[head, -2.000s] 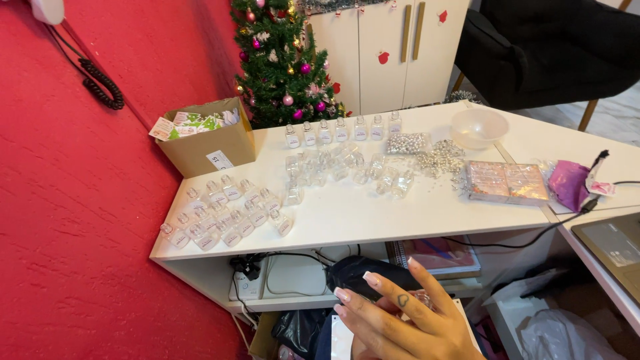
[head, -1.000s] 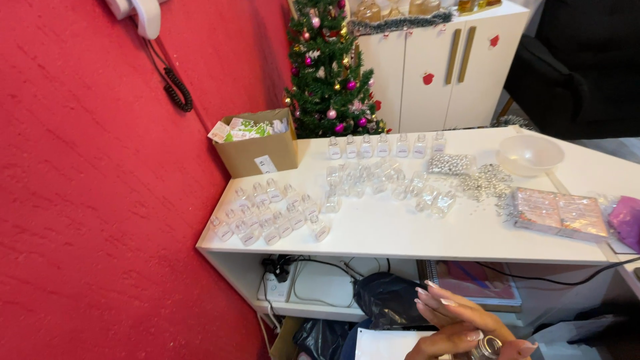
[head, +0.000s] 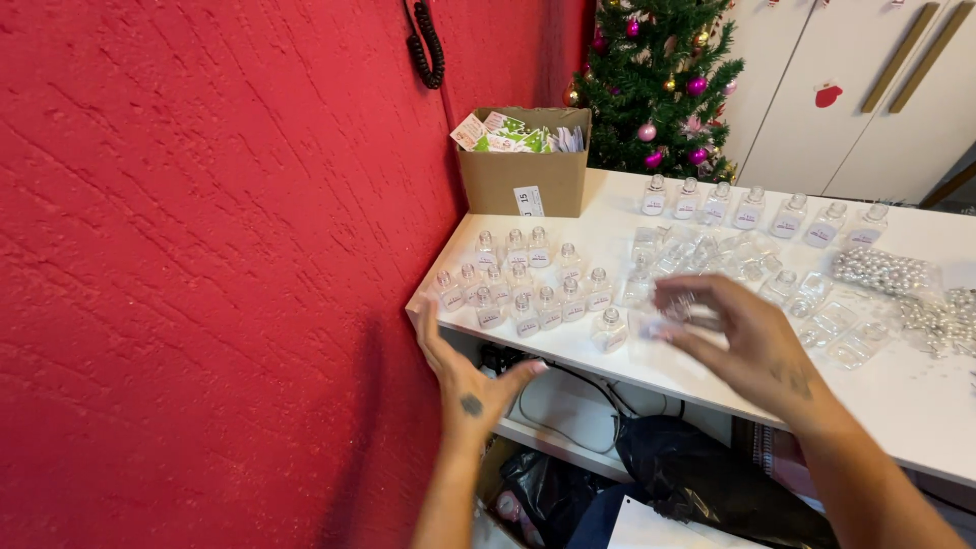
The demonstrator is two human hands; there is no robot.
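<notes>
My right hand (head: pixel 732 335) grips a small clear bottle (head: pixel 675 309) between thumb and fingers, blurred, over the white desk. Near the desk's left corner my left hand (head: pixel 476 381) is spread, holding nothing. Labelled clear bottles (head: pixel 572 299) stand upright in a cluster just beyond it, one of them (head: pixel 610 332) close to the front edge. A row of similar bottles (head: pixel 750 207) stands along the back of the desk. Loose clear bottles (head: pixel 690 252), many lying down, fill the middle, partly behind my right hand.
A cardboard box (head: pixel 526 179) of printed tags stands at the back left corner. A bag of silver beads (head: pixel 884 271) and loose silver pieces (head: pixel 942 320) lie to the right. The red wall (head: pixel 267 267) borders the left. Below are cables and a black plastic bag (head: pixel 709 473).
Both hands have come up from below the desk's front edge to the bottles, and my left hand now shows apart from my right. The view has swung left and closer.
</notes>
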